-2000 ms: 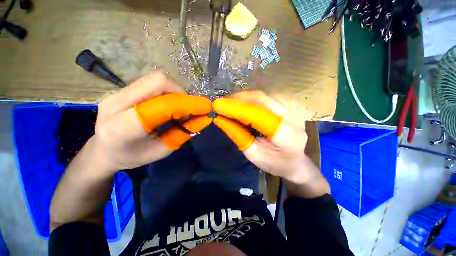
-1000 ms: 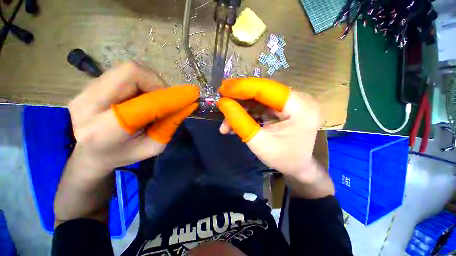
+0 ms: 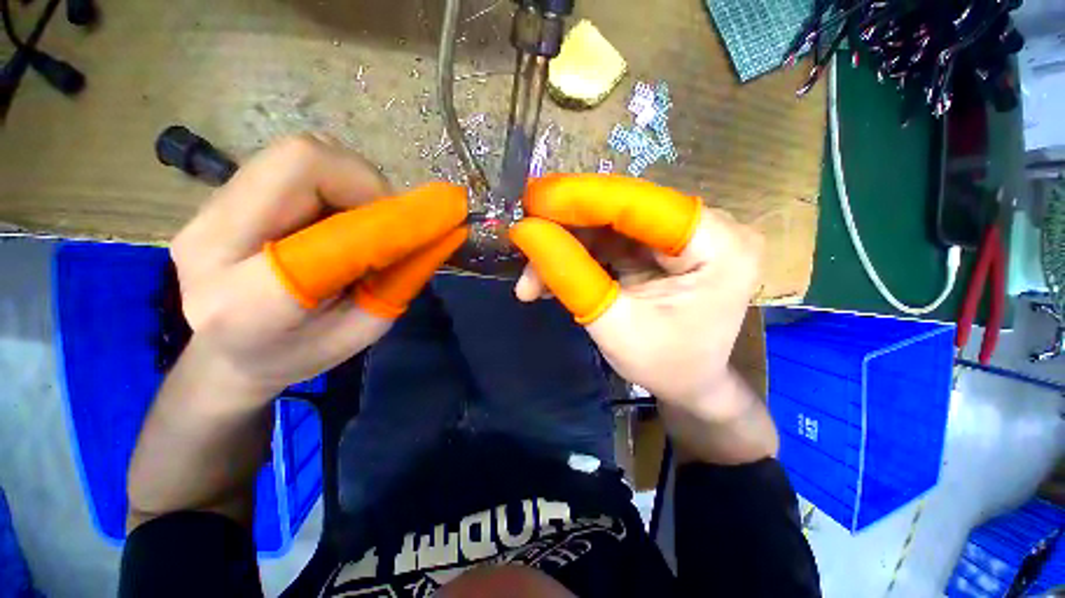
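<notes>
My left hand (image 3: 315,240), with orange finger cots on thumb and finger, pinches a thin black cable lead (image 3: 477,218) with a reddish wire end. The lead's black moulded connector (image 3: 193,154) sticks out left of the hand, over the cardboard. My right hand (image 3: 637,251), also in orange cots, pinches a tiny pale piece (image 3: 517,215) at its fingertips, too small to identify. The fingertips of both hands are close together, just below the soldering iron's tip. The iron's metal shaft (image 3: 524,105) points down, with the curved solder feed tube (image 3: 449,94) left of it.
Silvery scraps lie around the iron. A yellow sponge (image 3: 587,65) and small white-green board pieces (image 3: 642,126) lie right of it. A black bundle of leads (image 3: 917,41), a white cable (image 3: 851,222) and red-handled pliers (image 3: 981,292) are at right. Blue bins (image 3: 858,409) stand below the bench.
The hands have moved up from the bench's front edge to the iron's tip. The fingertips, touching at first, are now slightly apart with the reddish wire end showing between them.
</notes>
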